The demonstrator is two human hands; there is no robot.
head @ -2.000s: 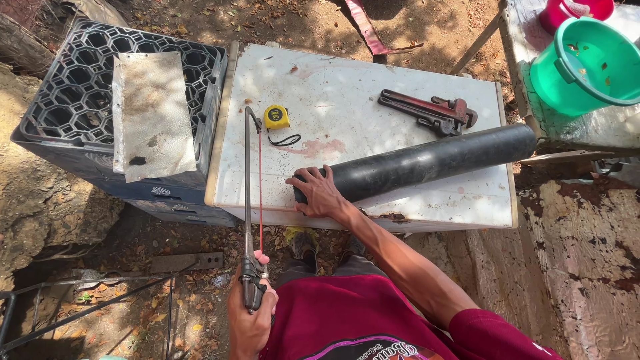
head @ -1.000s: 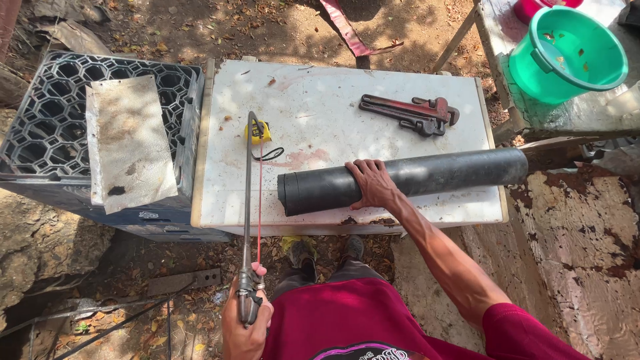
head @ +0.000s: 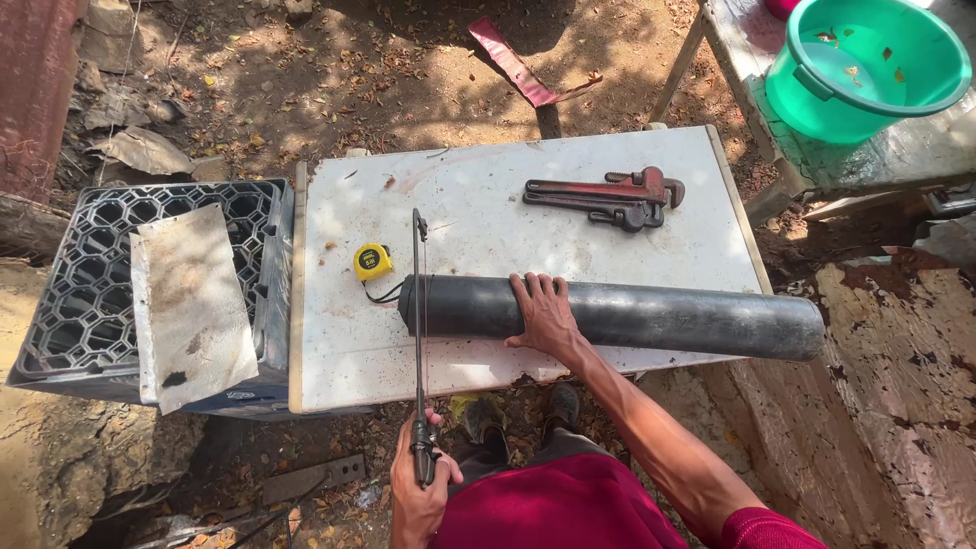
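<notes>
My left hand (head: 423, 473) is closed around the handle of a hacksaw (head: 418, 320) at the lower middle, its frame pointing away from me. The saw's frame and thin blade pass across the left end of a black plastic pipe (head: 671, 314); whether the blade touches it I cannot tell. A line runs around the pipe near that end. My right hand (head: 545, 313) lies palm down over the pipe, fingers spread, holding it against a white tabletop (head: 473, 221). The pipe's right end overhangs the edge. Left of the saw is a yellow tape measure (head: 372, 262) with a black strap.
Two pipe wrenches (head: 602, 198) lie on the tabletop beyond the pipe. A dark plastic crate (head: 76, 305) adjoins the table's left edge, with a stained sheet (head: 191, 305) on top. A green basin (head: 862, 76) stands on another table at upper right.
The pipe has turned flatter across the table, and its left end now lies beneath the saw. My right hand has moved from that end to farther along the pipe. My left hand keeps the hacksaw.
</notes>
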